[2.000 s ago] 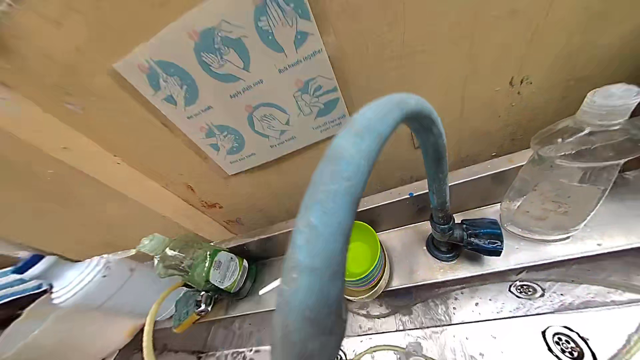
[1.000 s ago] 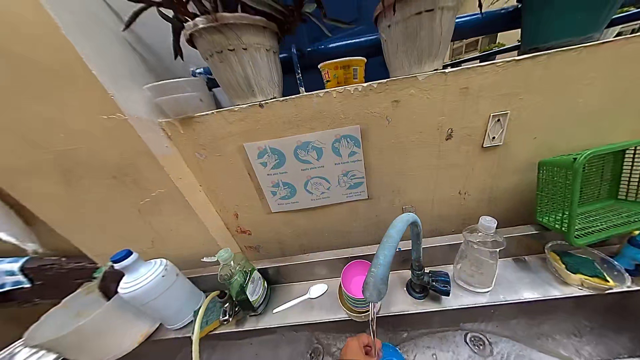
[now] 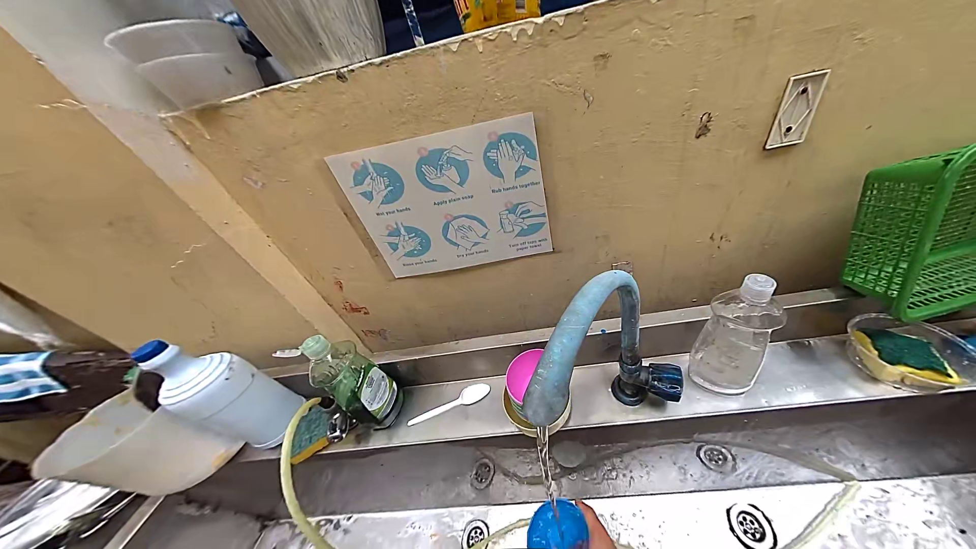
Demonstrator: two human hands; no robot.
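Observation:
At the bottom edge, the fingers of my right hand (image 3: 596, 528) hold the right side of a small blue plastic bowl (image 3: 559, 526). Water from the curved blue-grey faucet (image 3: 583, 328) runs onto it. Most of this hand is cut off by the frame, and my left hand is out of view. Behind the spout, a pink bowl (image 3: 523, 374) tops a stack of small bowls, partly hidden by the faucet. A white plastic spoon (image 3: 450, 404) lies on the steel ledge to the left of the stack. The dark faucet knob (image 3: 665, 382) is at the right of the faucet's base.
Left on the ledge are a green soap bottle (image 3: 366, 389), a sponge (image 3: 311, 431), a white jug (image 3: 221, 393) and a white basin (image 3: 137, 450). Right are a clear bottle (image 3: 732, 347), a tub with a sponge (image 3: 907, 354) and a green basket (image 3: 884, 236). A hose (image 3: 288, 473) hangs into the sink.
Two seconds ago a green bowl topped the stack; now a pink one does. My hand with the blue bowl has come into view, and water now visibly runs. The view has shifted a lot.

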